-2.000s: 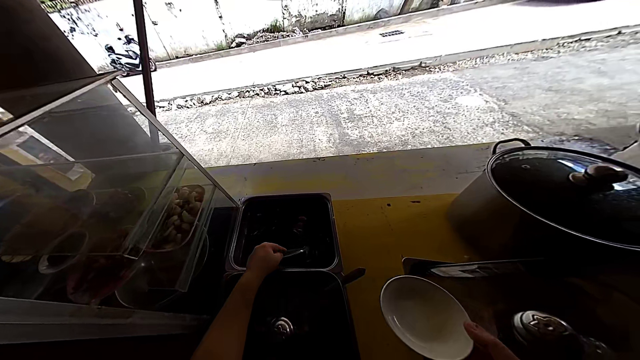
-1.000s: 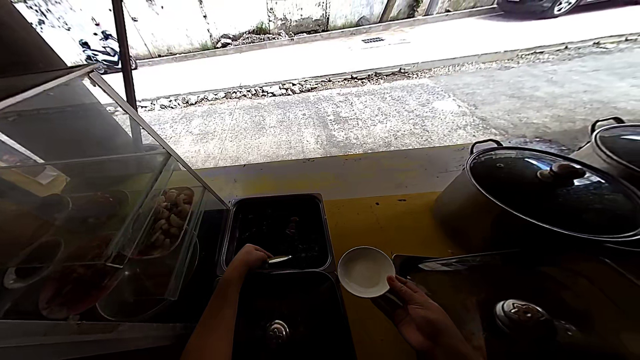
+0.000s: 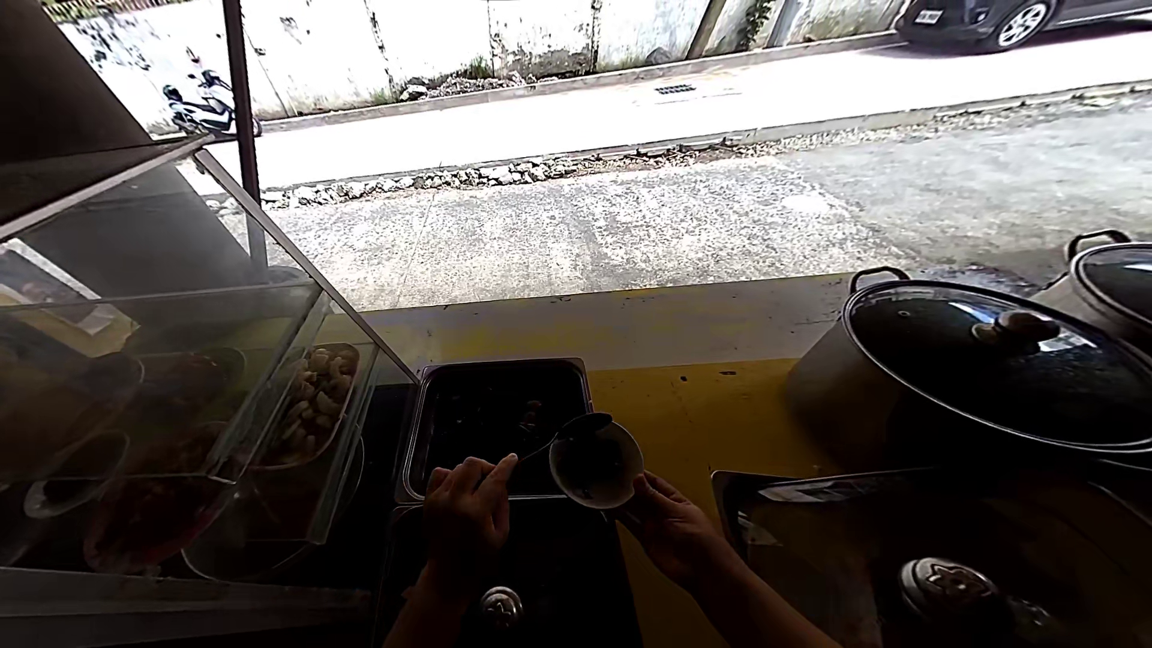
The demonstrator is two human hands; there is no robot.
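My left hand (image 3: 470, 508) grips the handle of a dark spoon or ladle (image 3: 585, 427), whose head lies over the rim of a small pale bowl (image 3: 627, 447). With my right hand (image 3: 675, 526) I hold that bowl by its right side, and something dark is inside it. Behind and left of the bowl sits a rectangular metal pan (image 3: 504, 367) with dark contents that are hard to make out. Below it, partly behind my left forearm, is a dark lid with a round metal knob (image 3: 501, 606).
At left stands a glass display case (image 3: 261, 225) with food trays (image 3: 315, 405). A large pot with a glass lid (image 3: 999, 360) is at right, a second pot (image 3: 1116, 279) beyond it. A dark lidded tray (image 3: 810, 490) lies at lower right on the yellow counter (image 3: 711, 396).
The spoon has come up out of the metal pan and is now at the bowl. My right hand has brought the bowl closer to my left hand and the pan.
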